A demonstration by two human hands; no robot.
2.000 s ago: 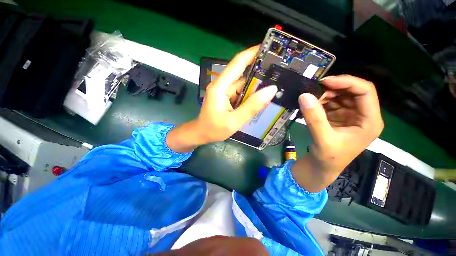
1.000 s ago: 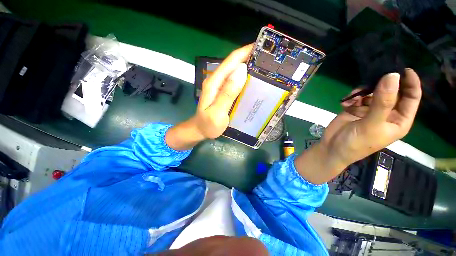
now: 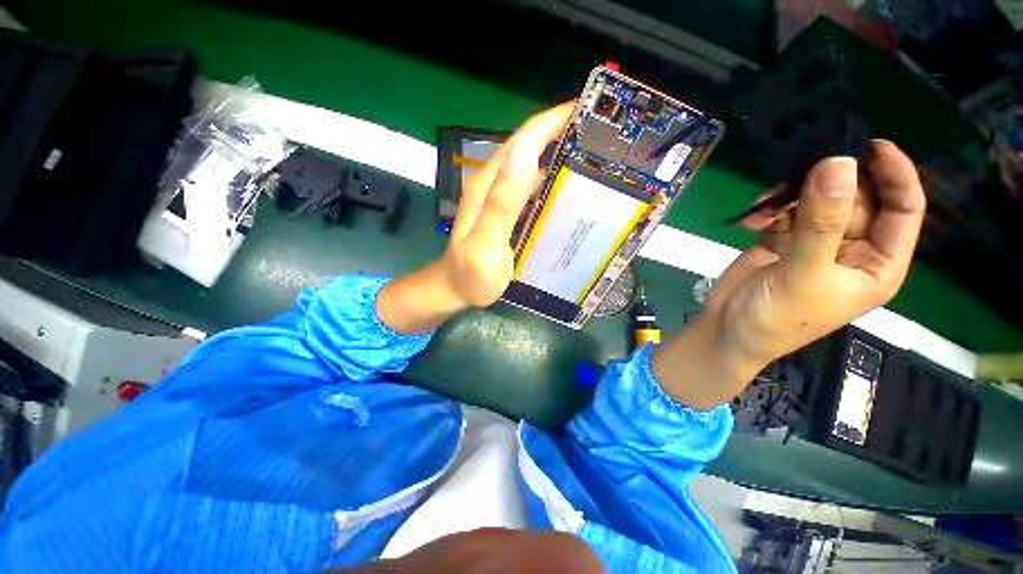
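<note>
My left hand [image 3: 494,230] holds the open smartphone [image 3: 582,234] by its left edge, tilted above the bench. The phone's blue and grey circuit board [image 3: 639,132] is uncovered at the upper end. Its white battery [image 3: 580,238] with yellow edge strips fills the lower part. My right hand [image 3: 825,241] is raised to the right of the phone, apart from it. A thin dark piece [image 3: 767,206], which looks like the black inner cover, is between its fingers; most of it blends with the dark background.
A black tray with an orange strip [image 3: 457,168] lies behind my left hand. The yellow screwdriver [image 3: 646,327] and a round mesh-like dish [image 3: 616,292] lie below the phone. A slotted tray with a phone [image 3: 911,410] is right. A plastic bag [image 3: 230,146] and black parts [image 3: 325,191] are left.
The dark cover has come away from over the phone and moved right with my right hand, uncovering the board and battery. In the last second my right hand moved slightly back left.
</note>
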